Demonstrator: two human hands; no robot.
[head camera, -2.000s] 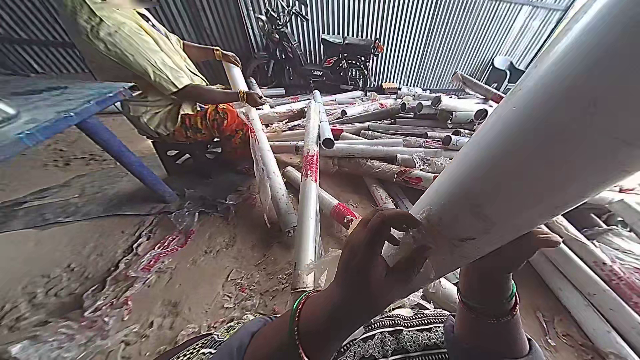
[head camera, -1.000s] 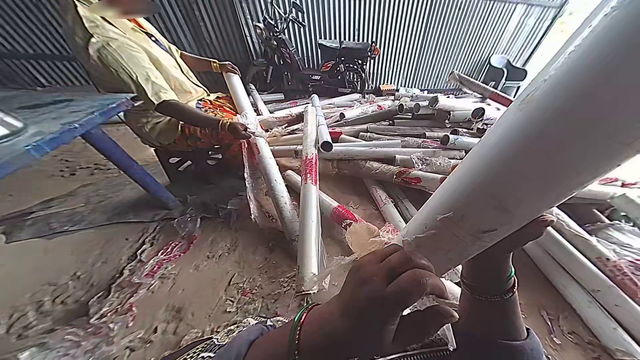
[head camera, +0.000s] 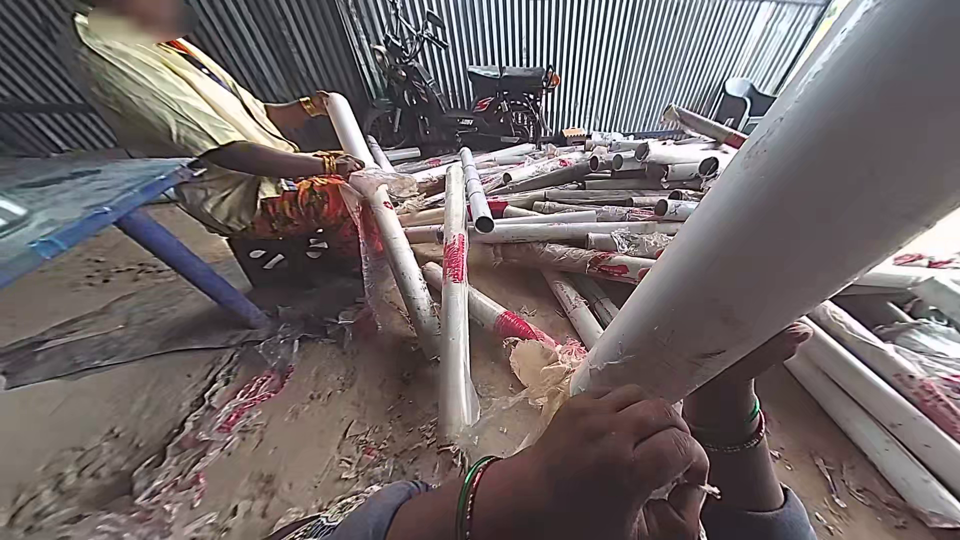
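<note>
A wide white plastic pipe (head camera: 772, 202) slants up to the right, close before me. My left hand (head camera: 622, 457) is closed at its lower end, its fingers bunched on thin plastic wrapping. Crumpled film and pale wrapping (head camera: 544, 371) hang just left of that end. My right hand (head camera: 750, 367) supports the pipe from beneath, its fingertips showing past the right side; the pipe hides much of the palm. Left of my hands stands a narrower film-wrapped pipe (head camera: 455, 300) with a red printed band.
A seated co-worker (head camera: 225, 142) at left holds another white pipe (head camera: 405, 270). A blue table (head camera: 112, 214) stands at the left edge. Piled pipes (head camera: 570, 225) lie ahead, with more pipes (head camera: 862, 420) at right. A motorbike (head camera: 465, 105) stands by the corrugated wall. Torn film (head camera: 247, 405) litters the ground.
My left hand has gone from spread fingers on the pipe's side to closed fingers at its lower end. Pale wrapping now bunches beside that end. The co-worker's nearer hand has shifted along their pipe.
</note>
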